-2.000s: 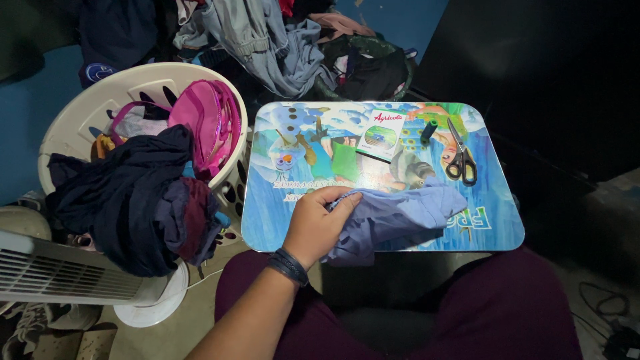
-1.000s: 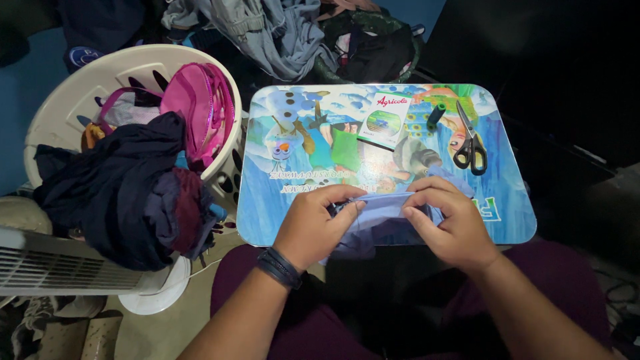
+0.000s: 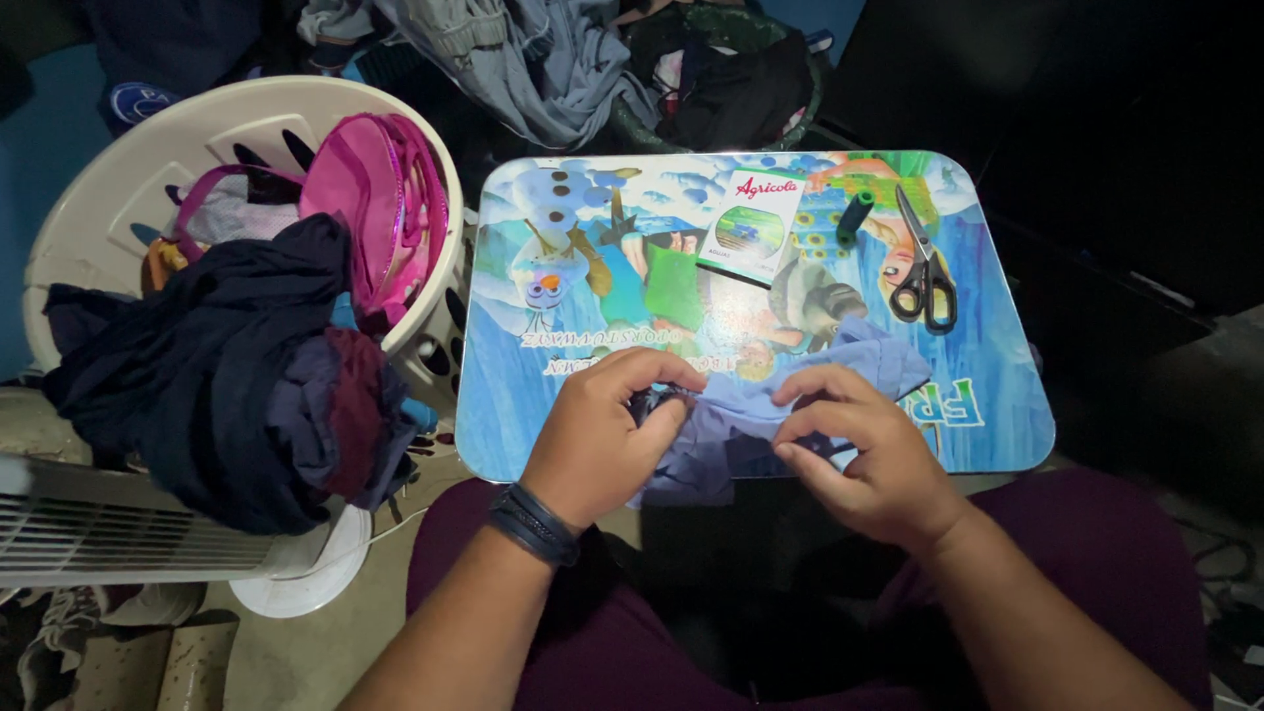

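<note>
A light blue cloth (image 3: 750, 400) lies bunched over the near edge of a cartoon-printed lap table (image 3: 513, 415). My left hand (image 3: 607, 425), with a dark band at the wrist, pinches the cloth's left part between thumb and fingers. Against its right part is my right hand (image 3: 864, 454), fingers bent and fingertips at the fabric; whether they grip it is unclear. Black-handled scissors (image 3: 923, 272) rest at the table's right, blades pointing away. Beside them are a dark green thread spool (image 3: 855, 217) and a white printed packet (image 3: 752, 225).
A cream laundry basket (image 3: 49, 247) heaped with dark clothes (image 3: 207, 365) and a pink bag (image 3: 360, 212) stands at the left. Below it is a white fan (image 3: 128, 523). More clothes (image 3: 533, 69) and a dark green container (image 3: 815, 99) lie beyond the table.
My right hand, out of view two seconds ago, came in to the cloth by one second ago. Its fingers have since spread apart somewhat, and more of the cloth shows beyond them.
</note>
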